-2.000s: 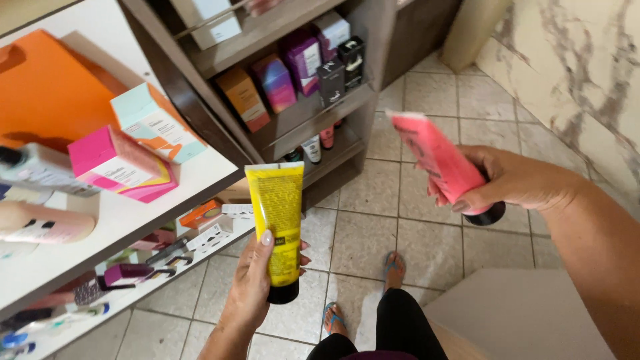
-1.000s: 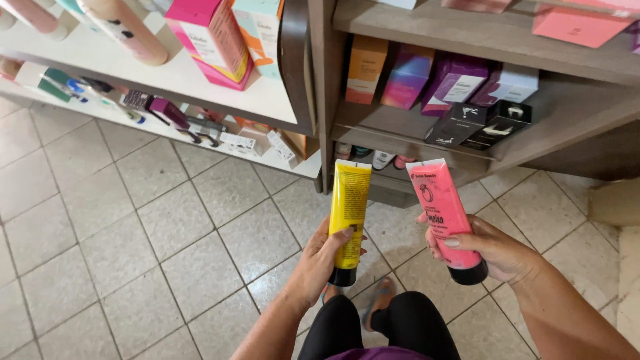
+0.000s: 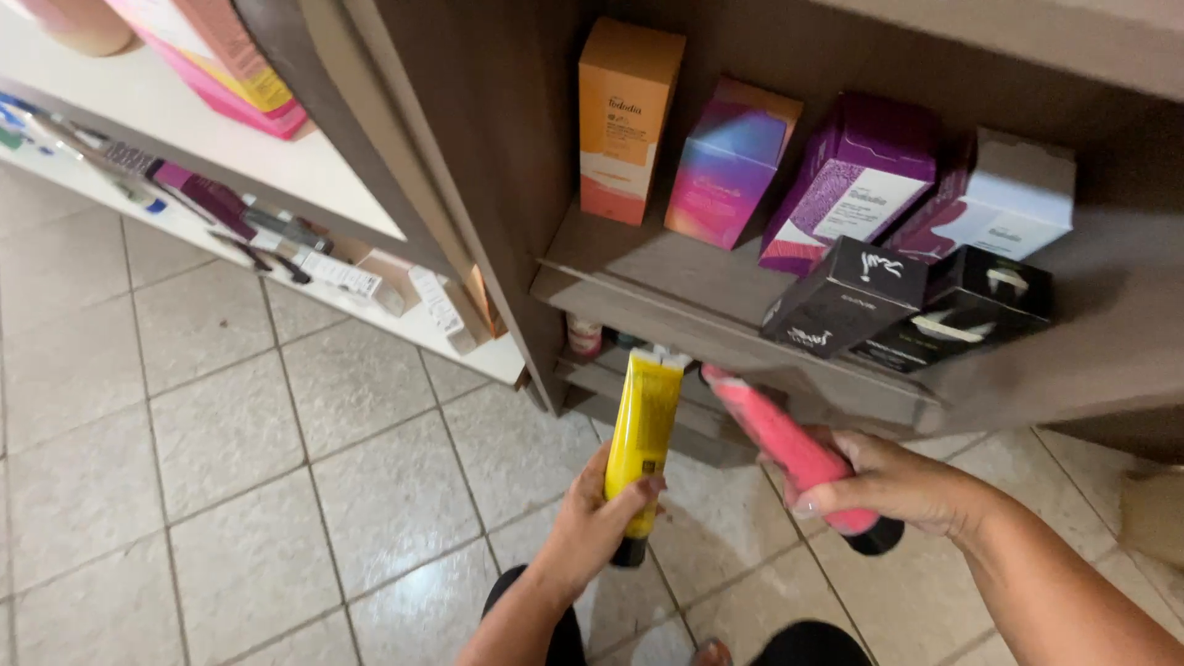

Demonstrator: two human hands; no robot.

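Observation:
My left hand (image 3: 592, 518) grips a yellow squeeze tube (image 3: 647, 416) near its black cap, which points down, with the flat crimped end up. My right hand (image 3: 879, 481) holds a pink squeeze tube (image 3: 786, 435) by its lower part; this tube tilts up to the left, its black cap at the lower right, and looks blurred. The two tubes are apart, their upper ends close together in front of the low shelf.
A wooden shelf unit (image 3: 647, 268) holds an orange box (image 3: 629, 120), a pink and purple box (image 3: 731, 166), a purple and white box (image 3: 856, 185) and black boxes (image 3: 846, 296). At left, white shelves (image 3: 351, 185) carry cartons and bottles. Tiled floor (image 3: 388, 499) lies below.
The view has swung and come closer to the wooden shelves. The pink tube, upright with its printed front showing a second ago, now leans left. Both tubes stay in my hands.

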